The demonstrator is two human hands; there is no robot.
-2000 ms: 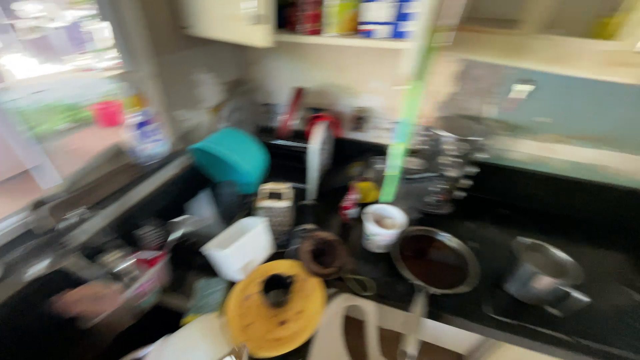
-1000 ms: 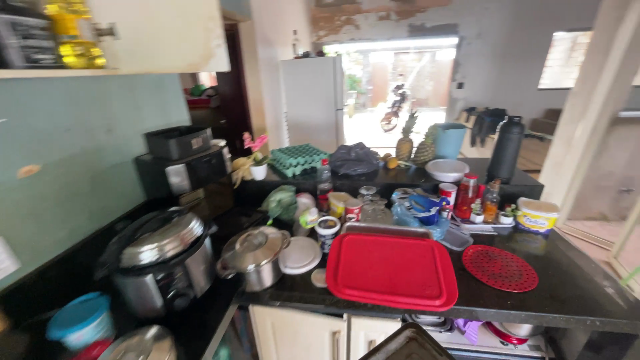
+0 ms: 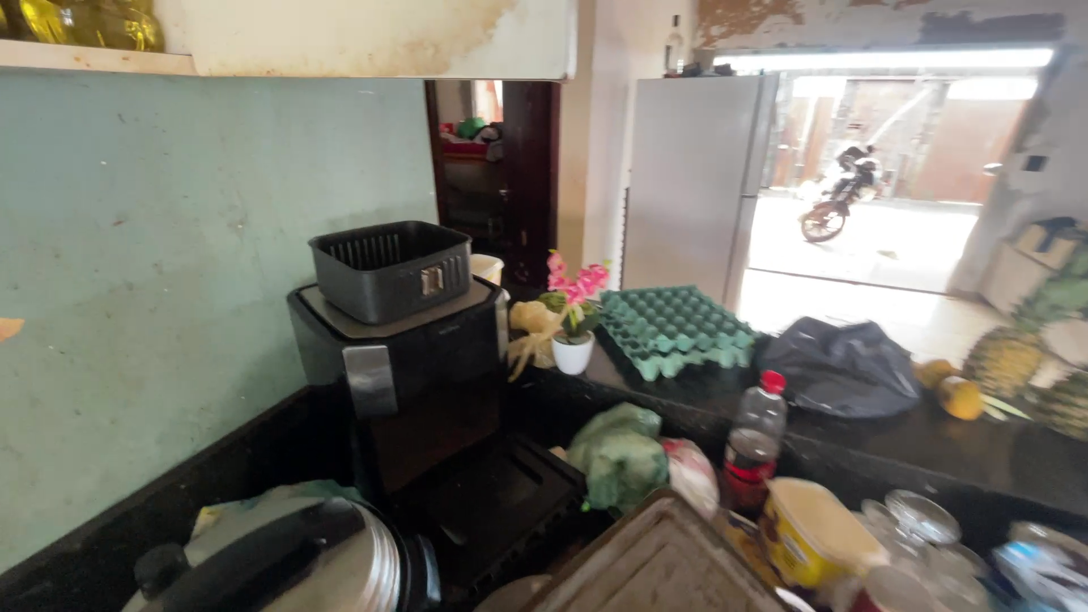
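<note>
Neither of my hands shows in the head view. A worn, brownish metal baking tray point(image 3: 659, 565) rises from the bottom edge, tilted; whatever supports it is hidden below the frame. Left of it lies a flat black ridged tray point(image 3: 510, 493), in front of a black air fryer point(image 3: 433, 374). On top of the air fryer sits a dark grey slotted basket point(image 3: 382, 276). An electric pressure cooker point(image 3: 289, 561) with a metal lid and black handle stands at the lower left.
The raised dark counter holds a potted pink flower point(image 3: 574, 348), green egg cartons point(image 3: 676, 327), a black plastic bag point(image 3: 837, 365) and pineapples point(image 3: 1003, 361). Lower down stand a red-capped bottle point(image 3: 755, 433), a yellow tub point(image 3: 816, 531) and glasses point(image 3: 922, 518). A cabinet point(image 3: 382, 34) overhangs the left.
The view has swung from the sink area to the air fryer corner and come nearer. The baking tray, low in the frame one second ago, now shows larger. The hand seen earliest is out of view.
</note>
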